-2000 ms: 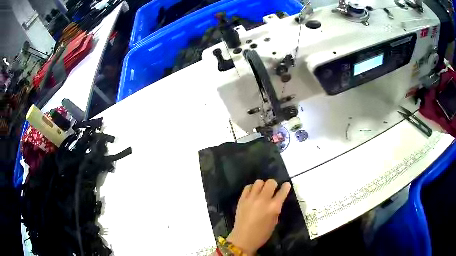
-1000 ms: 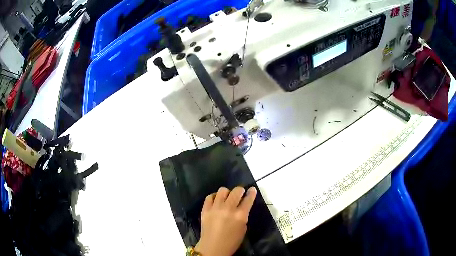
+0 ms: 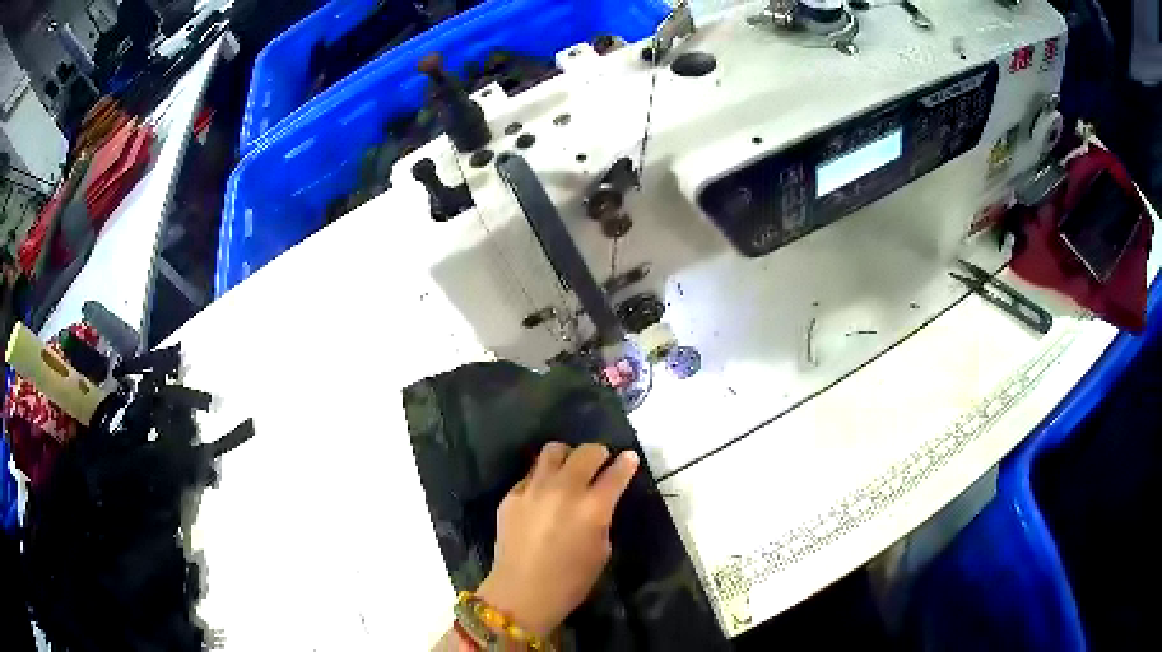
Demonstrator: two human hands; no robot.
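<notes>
A dark camouflage panel [image 3: 478,420] lies on the white tabletop, its far edge at the needle area of the sewing machine [image 3: 752,287]. The far edge looks slightly bowed, and whether the needle is in the cloth cannot be told. My left hand [image 3: 554,529] lies palm down on the panel, fingers bent and fingertips pressing it near its right edge. A yellow beaded bracelet is on the wrist. My right hand is not in view. A tangled pile of black webbing tabs [image 3: 108,548] lies at the far left.
Thread snips [image 3: 1007,299] and short thread ends lie right of the needle. A printed scale [image 3: 892,490] runs along the front edge. Blue bins [image 3: 300,178] stand behind. A phone [image 3: 1102,223] lies on red cloth at right. A cream object [image 3: 54,373] stands beyond the tabs.
The view has shifted. The panel's far edge now bows up near the needle, and its camouflage pattern shows more. My left hand is slightly nearer the needle and still on the cloth.
</notes>
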